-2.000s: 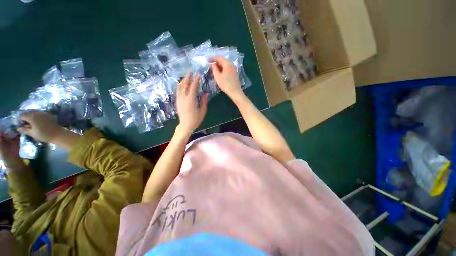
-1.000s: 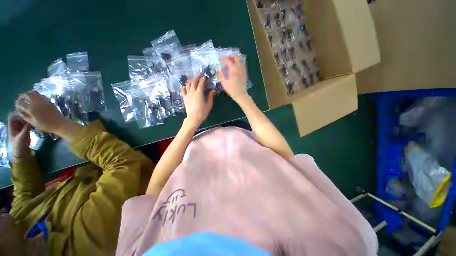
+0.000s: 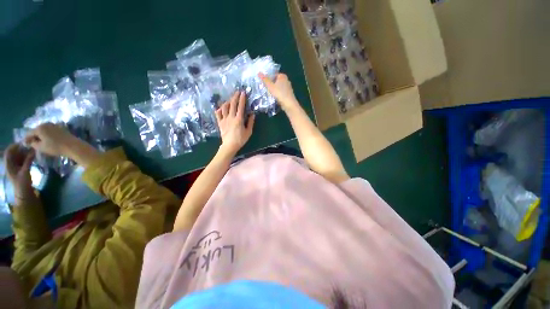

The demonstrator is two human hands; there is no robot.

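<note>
A pile of clear zip bags (image 3: 175, 111) with small dark parts inside lies overlapping on the dark green bench in front of me. My left hand (image 3: 234, 124) rests on the lower right part of the pile, palm down with its fingers spread a little; it holds nothing that I can see. My right hand (image 3: 278, 90) is at the pile's right end, its thumb and fingertips at the edge of a shiny bag (image 3: 260, 67). Whether the fingertips grip that bag is too small to tell.
An open brown carton (image 3: 386, 130) stands right of the pile, with rows of bagged dark parts (image 3: 347, 60) inside. At left a person in a mustard sleeve (image 3: 123, 187) handles another bag pile (image 3: 78, 114). A blue crate (image 3: 456, 175) with plastic bags and a metal frame (image 3: 482, 246) are at lower right.
My right hand has moved slightly and is less blurred, now at the right-end bag's edge. The bags there lie closer together. My left hand stays on the pile. The neighbour's hands have shifted.
</note>
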